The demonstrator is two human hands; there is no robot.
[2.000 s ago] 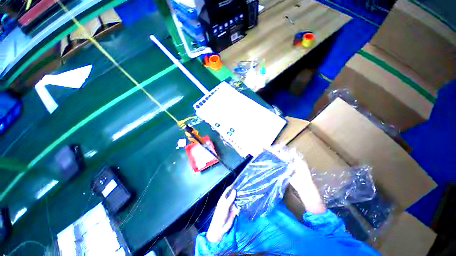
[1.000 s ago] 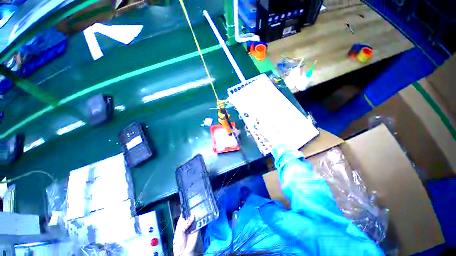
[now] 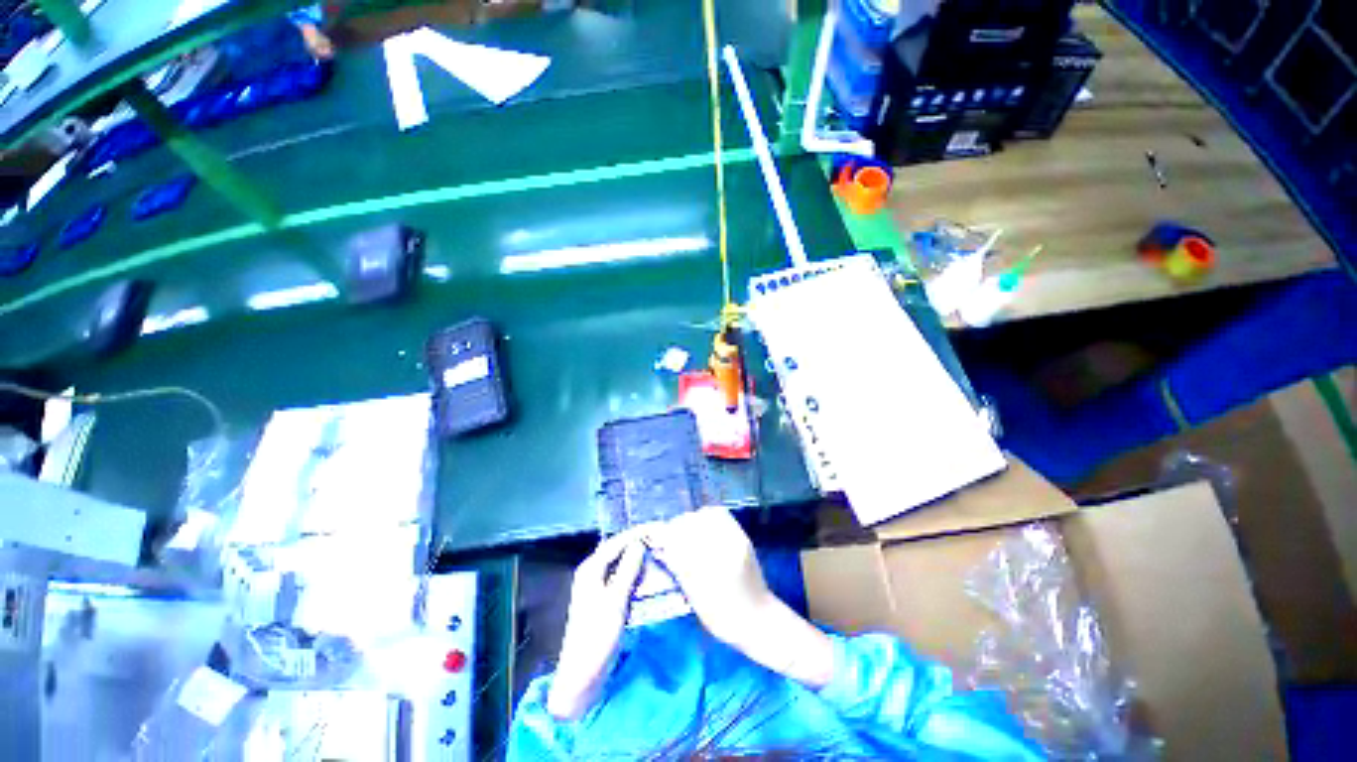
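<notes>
A black device housing (image 3: 649, 465) lies at the bench's front edge, its ribbed side up. My left hand (image 3: 603, 596) is at its near left side, fingers on the housing. My right hand (image 3: 709, 563) is on its near right part, fingertips close to the left hand's. Whether a small part is under the fingertips cannot be seen. A sticker sheet (image 3: 893, 390) lies to the right. Another black housing with a white label (image 3: 470, 375) lies on the green bench to the left.
A screwdriver (image 3: 726, 369) hangs on a yellow cord over a red tray (image 3: 720, 432). An open carton (image 3: 1176, 596) with clear plastic bags (image 3: 1042, 625) is at the right. The machine's edge with a red button (image 3: 454, 660) is at the lower left. More housings lie far left.
The bagged housing is out of its bag, and the housing is now at the bench edge. My right hand has come back from the sticker sheet to the housing. The view has turned right.
</notes>
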